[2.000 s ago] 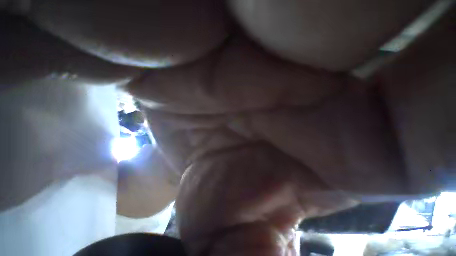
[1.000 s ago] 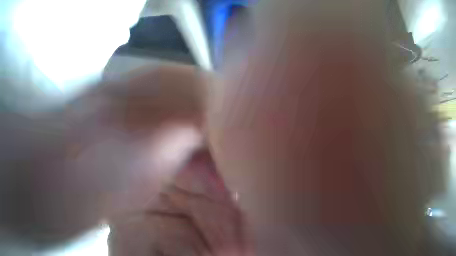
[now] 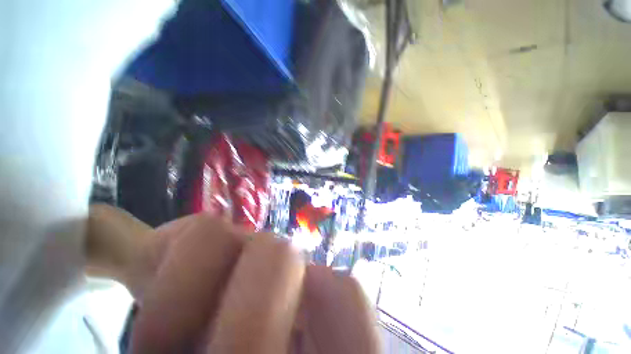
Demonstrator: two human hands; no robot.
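Observation:
My left hand (image 3: 249,290) is very close to the camera at the lower left and centre, bare and blurred, cut off by the bottom edge. Its fingers are bent side by side. The fingertips are hidden, so I cannot tell whether it holds anything. A white sleeve (image 3: 48,173) runs from its wrist up the left side. My right hand is not in view.
A blue box-like thing (image 3: 214,55) is at the upper left, above dark and shiny red wrapped bundles (image 3: 239,183). A thin dark post (image 3: 382,104) stands near the centre. Farther back are another blue box (image 3: 434,157), red crates (image 3: 504,181) and a pale cabinet (image 3: 609,155).
The blurred skin that covered most of the view has cleared from the centre and right. One hand now shows low on the left, and the room behind is visible.

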